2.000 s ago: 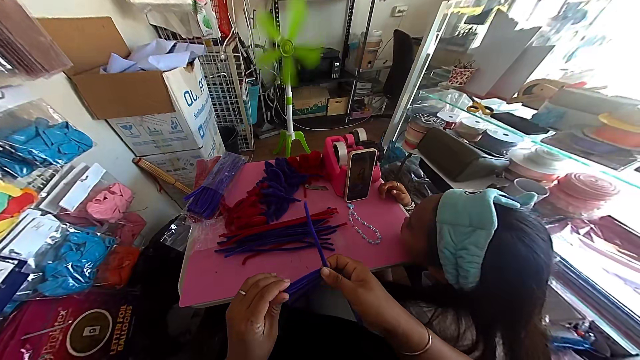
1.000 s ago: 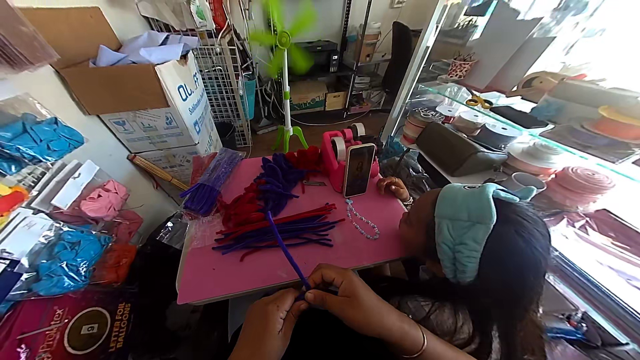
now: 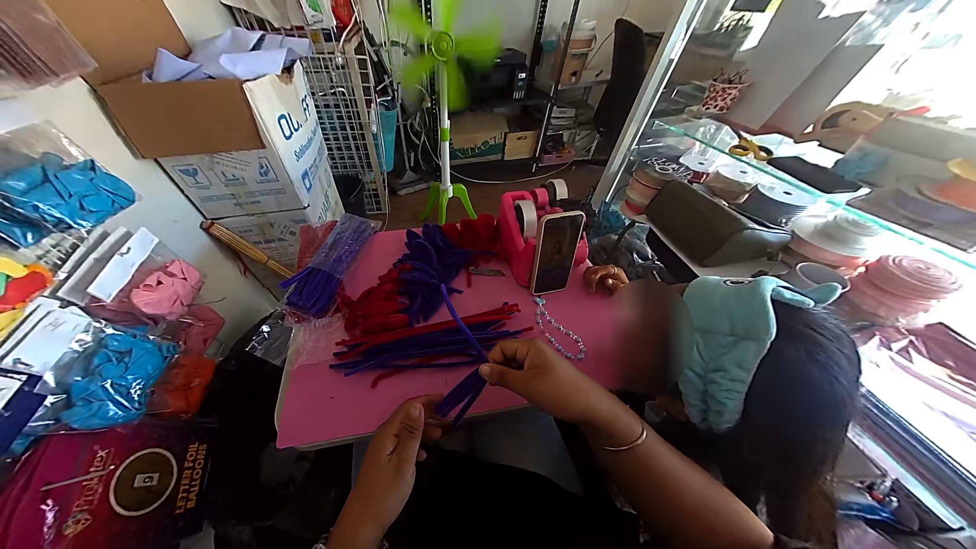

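Observation:
My right hand (image 3: 534, 377) pinches purple pipe cleaners (image 3: 463, 394) between thumb and fingers near the front edge of the pink table. One long purple stem rises from that hand toward the back left; shorter folded lengths hang between both hands. My left hand (image 3: 408, 438) is at their lower left end, its fingers curled round it. Just beyond lies a loose pile of purple and red pipe cleaners (image 3: 427, 343). Behind the pile are bent purple loops (image 3: 427, 267) and red loops (image 3: 375, 305). A bagged bundle of purple pipe cleaners (image 3: 333, 267) lies at the table's left.
A phone (image 3: 557, 253) leans on a pink tape dispenser (image 3: 518, 236), with a beaded strap (image 3: 560, 332) before it. Close at the right, a person in a teal headband (image 3: 724, 343) rests a hand (image 3: 606, 277) on the pink table (image 3: 328, 415). Behind stands a green fan (image 3: 442, 46).
My hands, close together one second ago, have moved apart. Folded purple lengths now show between them. The long stem still points toward the back of the table.

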